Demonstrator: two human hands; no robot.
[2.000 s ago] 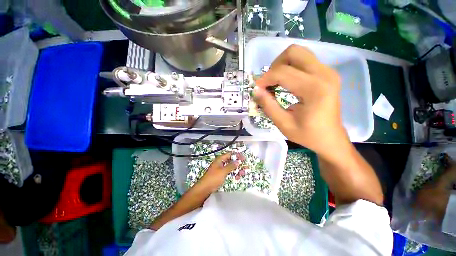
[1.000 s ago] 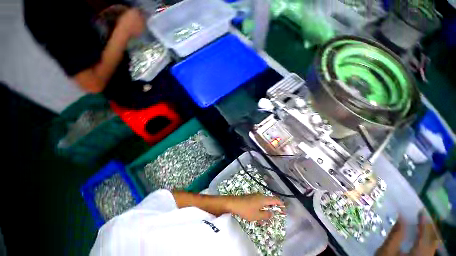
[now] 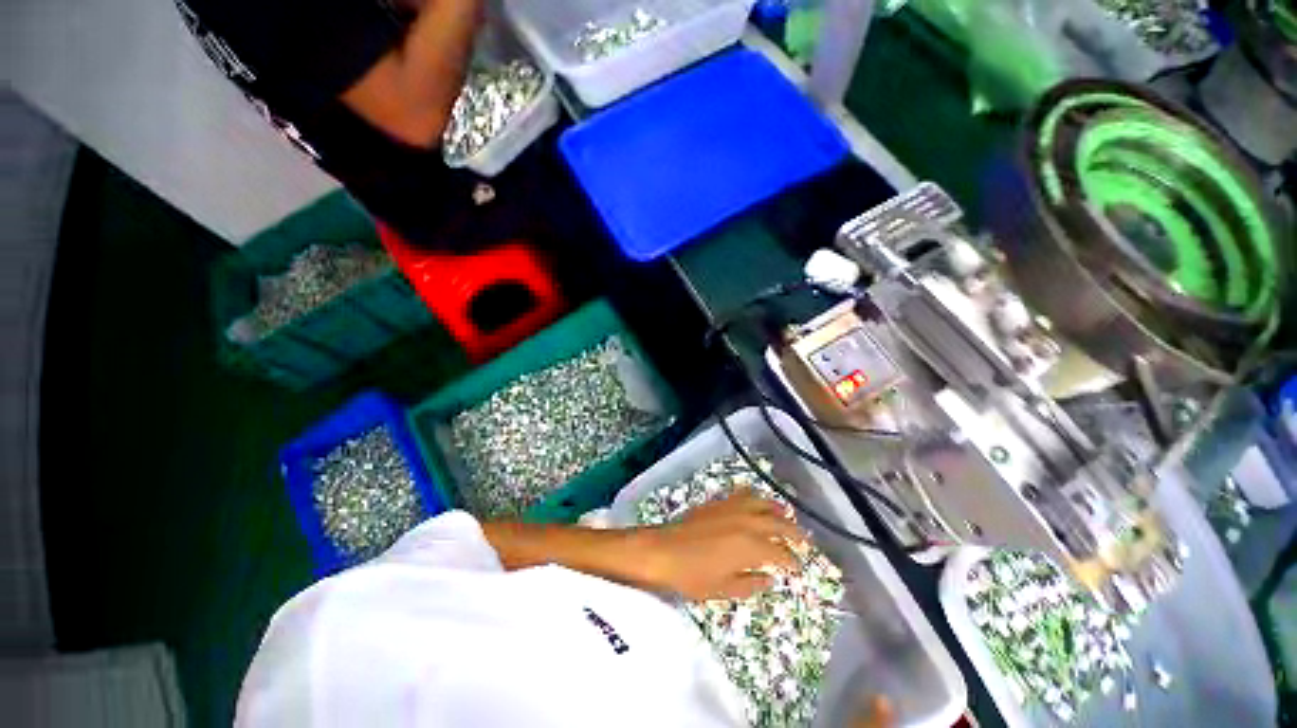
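Observation:
My left hand [image 3: 733, 548] lies palm down on the loose white-and-green components [image 3: 775, 640] in the whitish lap tub [image 3: 903, 647], its fingers spread; what is under the palm is hidden. A small skin-coloured patch at the bottom edge, over that tub, looks like a fingertip of my right hand [image 3: 879, 711]; the rest is cut off. The assembly machine [image 3: 981, 413] stands on the bench to the right, with a lit red display. No hand is at its head [image 3: 1124, 555]. The output tub [image 3: 963, 612] beside it holds pieces with green stems.
Black cables [image 3: 811, 491] loop over the lap tub's edge. The steel bowl feeder [image 3: 1053, 263] stands behind the machine. A blue lid [image 3: 704, 150] lies left of it. Green [image 3: 434, 455] and blue [image 3: 306, 505] crates of parts, a red stool [image 3: 462, 292] and another person's arm [image 3: 420, 78] are at left.
The view has turned toward the left. My right hand has left the machine head and is now nearly out of view at the bottom. My left hand stays in the lap tub, its fingers now spread.

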